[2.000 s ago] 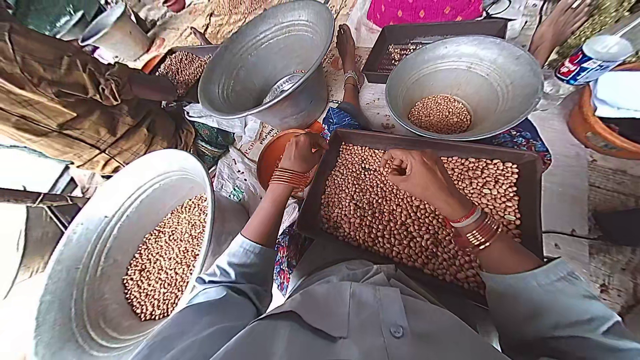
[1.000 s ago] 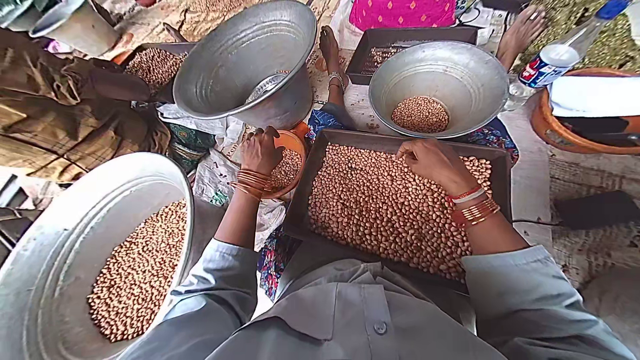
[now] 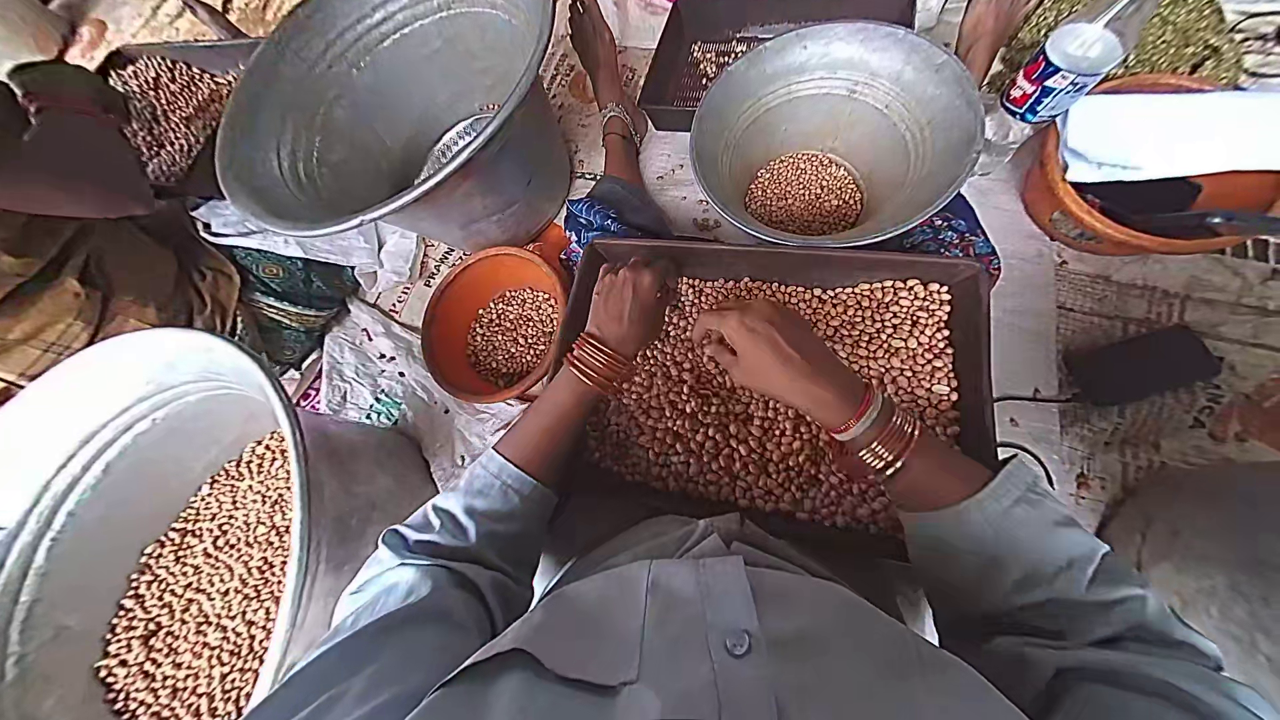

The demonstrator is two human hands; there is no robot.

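Note:
A dark rectangular tray (image 3: 975,350) lies across my lap, spread with shelled peanuts (image 3: 740,440). Over its upper left part is my left hand (image 3: 628,305), fingers curled; whether it holds anything cannot be seen. My right hand (image 3: 765,350) is over the middle of the peanuts with bent fingers, and its fingertips are partly hidden. Just left of the tray stands an orange plastic bowl (image 3: 440,330) with peanuts inside. Beyond the tray, a wide metal basin (image 3: 850,80) holds a small heap of peanuts.
A large metal basin (image 3: 340,110) tilts at the upper left; another (image 3: 130,420), with peanuts, stands at the lower left. A second dark tray (image 3: 670,70), a bare foot, a plastic bottle (image 3: 1060,75) and an orange tub (image 3: 1060,200) lie beyond. Another person's clothing shows at left.
My left hand has moved from over the orange bowl to the tray's upper left part. My right hand has moved left over the peanuts, from near the tray's far edge.

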